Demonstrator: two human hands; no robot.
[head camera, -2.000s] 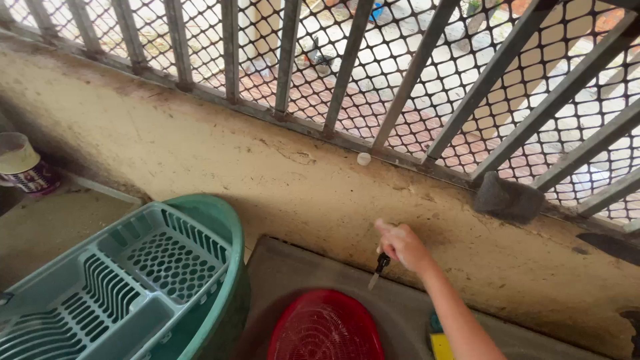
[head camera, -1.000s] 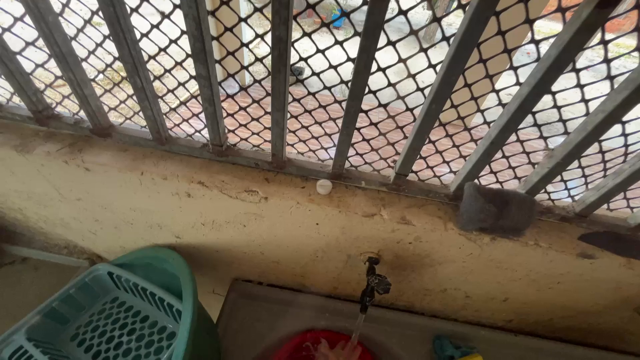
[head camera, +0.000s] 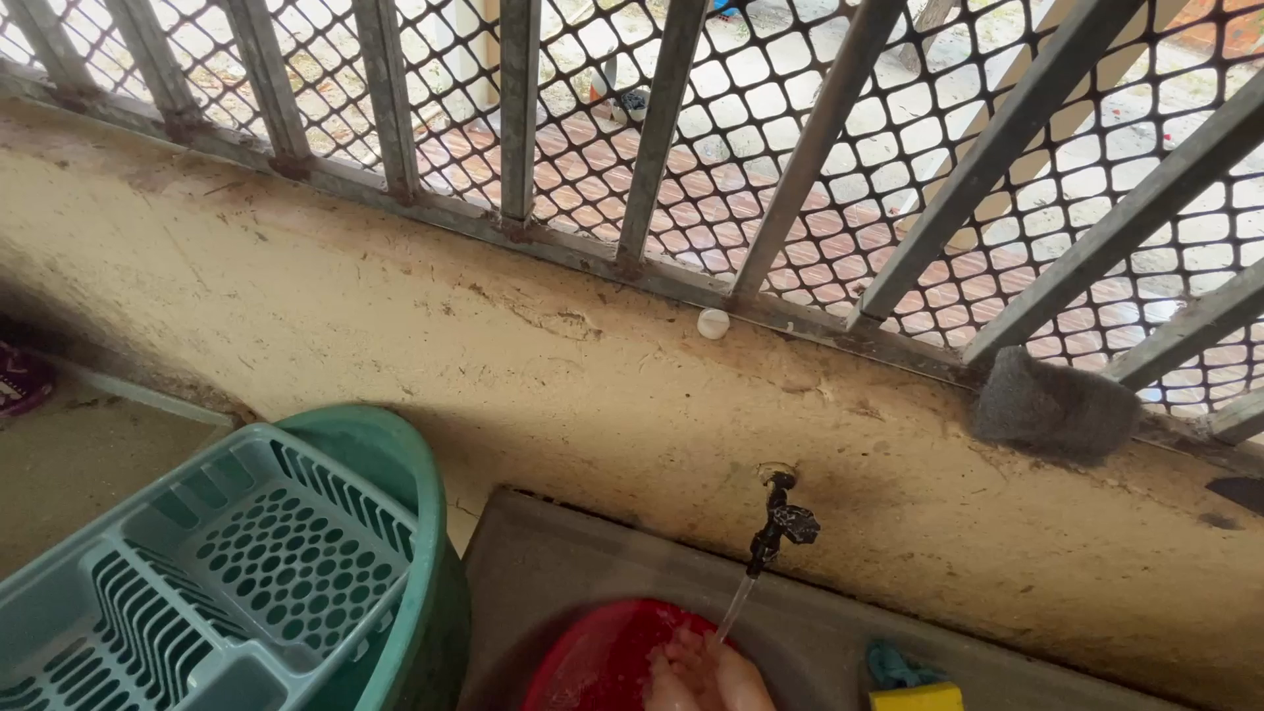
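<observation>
Water runs from a dark wall tap (head camera: 775, 523) onto my hands at the bottom edge of the head view. My left hand (head camera: 673, 676) and my right hand (head camera: 736, 679) are close together under the stream, over a red plastic basin (head camera: 602, 652). No object shows in either hand; the lower parts of both are cut off by the frame. The basin stands in a grey sink (head camera: 533, 553) below the tap.
At left, a light green dish rack (head camera: 128, 543) rests in a green tub (head camera: 434, 533). A yellow sponge (head camera: 916, 697) and a teal cloth (head camera: 894, 667) lie at lower right. Grey steel wool (head camera: 1052, 407) and a white cap (head camera: 712, 323) sit on the ledge below the barred window.
Two seconds ago one hand was at the tap; it has since left it. Water now runs, and both hands are under it. The view has shifted.
</observation>
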